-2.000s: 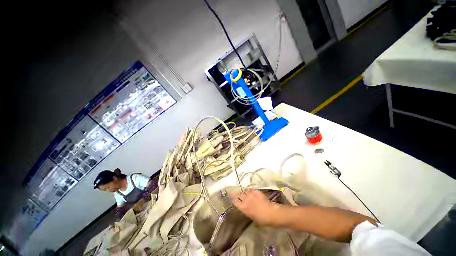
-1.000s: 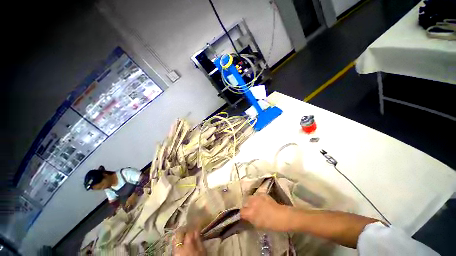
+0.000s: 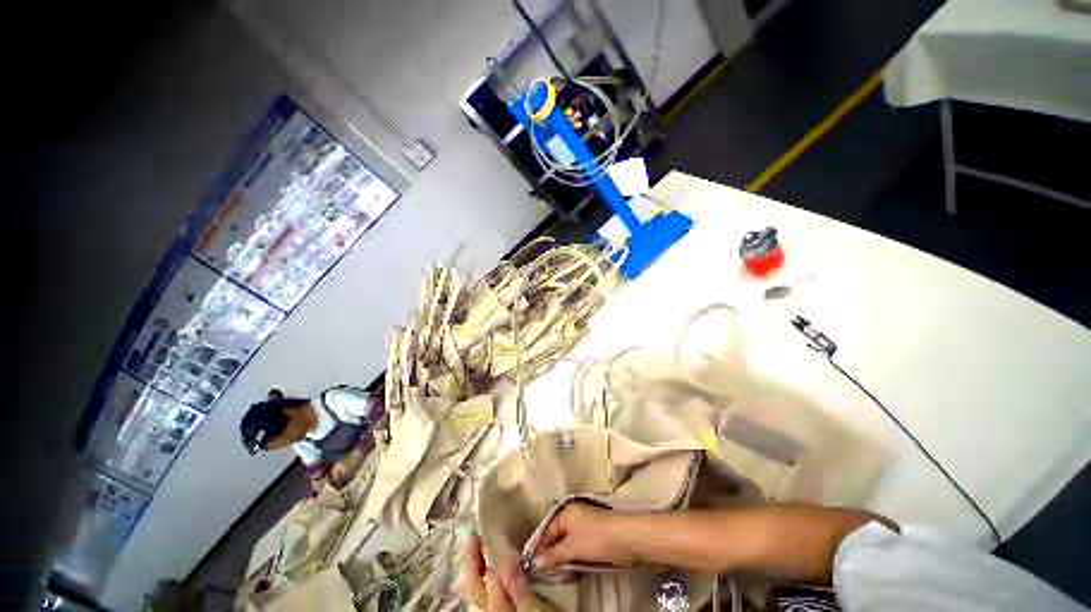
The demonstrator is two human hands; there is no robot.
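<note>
A beige tote bag (image 3: 646, 478) lies open in front of me at the table's near edge, its handles looping up. My right hand (image 3: 583, 538) reaches into the bag mouth, with its fingertips closed at the inner edge near a small dark spot. My left hand (image 3: 491, 586) is at the bag's near left edge, cut off by the bottom of the picture, its fingers on the cloth. What the right fingertips pinch is too small to tell.
A pile of beige bags (image 3: 479, 335) lies left and behind. Thread snips (image 3: 815, 335) with a dark cord, a red container (image 3: 761, 254) and a blue stand (image 3: 598, 179) are on the white table (image 3: 933, 347). A person (image 3: 314, 430) works at the left.
My right hand has moved left and down inside the bag, close to my left hand. The bag mouth is opened wider. The view has shifted, and the snips have stayed on the table.
</note>
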